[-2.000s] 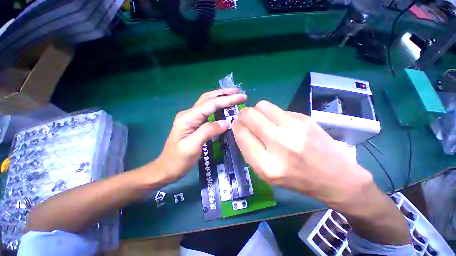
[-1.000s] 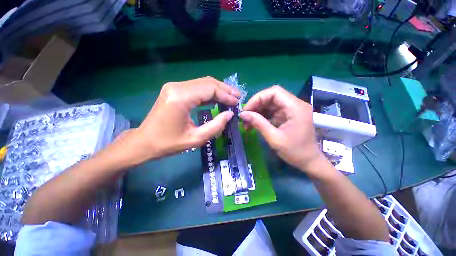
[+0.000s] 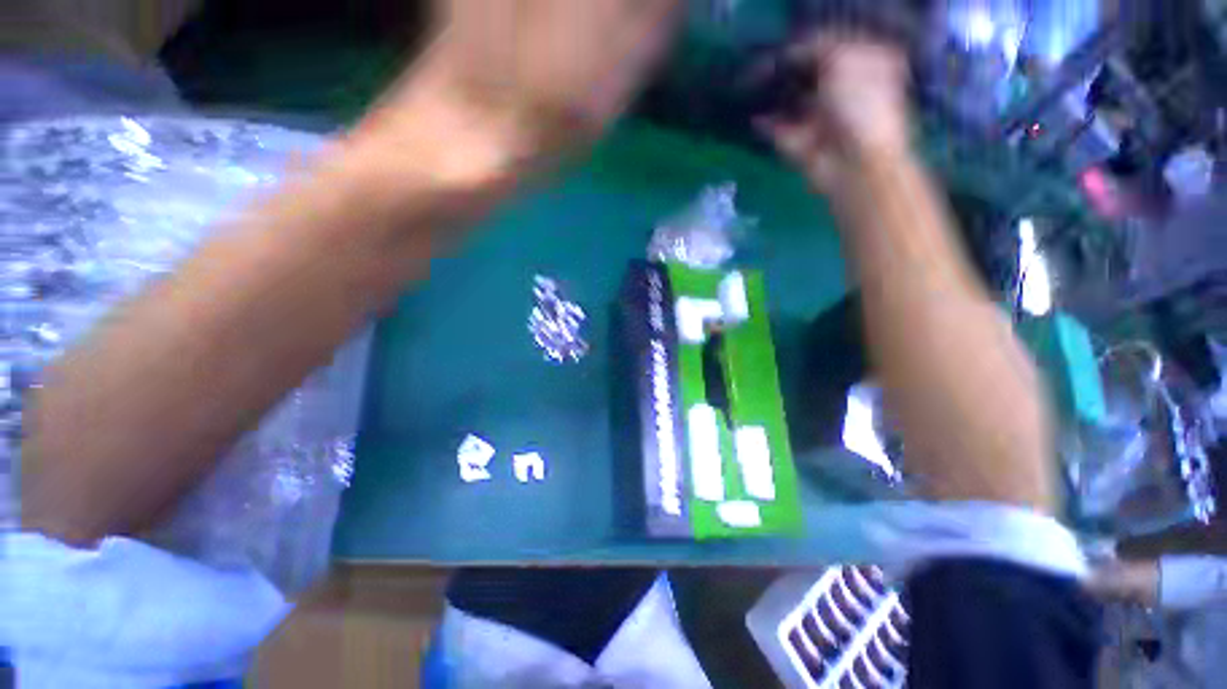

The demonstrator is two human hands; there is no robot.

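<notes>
The bright green fixture plate (image 3: 778,404) lies on the bench with white locating blocks (image 3: 756,462) and a black lettered strip (image 3: 659,404); the black housing is not seen on it. My left hand (image 3: 552,61) is raised at the top, blurred and cut off by the upper edge; its fingers are not readable. My right hand (image 3: 854,108) is raised beyond the fixture at the upper right, blurred; whether it holds something cannot be told. A small pile of silver brackets (image 3: 556,320) lies left of the fixture. Two loose brackets (image 3: 528,467) lie nearer the front edge.
Shiny clear blister trays (image 3: 81,242) stand at the left, partly behind my left forearm. A crumpled clear bag (image 3: 700,229) lies beyond the fixture. A teal-green block (image 3: 1079,366) is at the right. A white compartment tray (image 3: 841,630) with dark parts is below the bench edge.
Both hands have left the fixture and moved up and away. The dark housing is gone from the fixture, showing the white blocks. The view has shifted, and my right forearm now covers the screw feeder area.
</notes>
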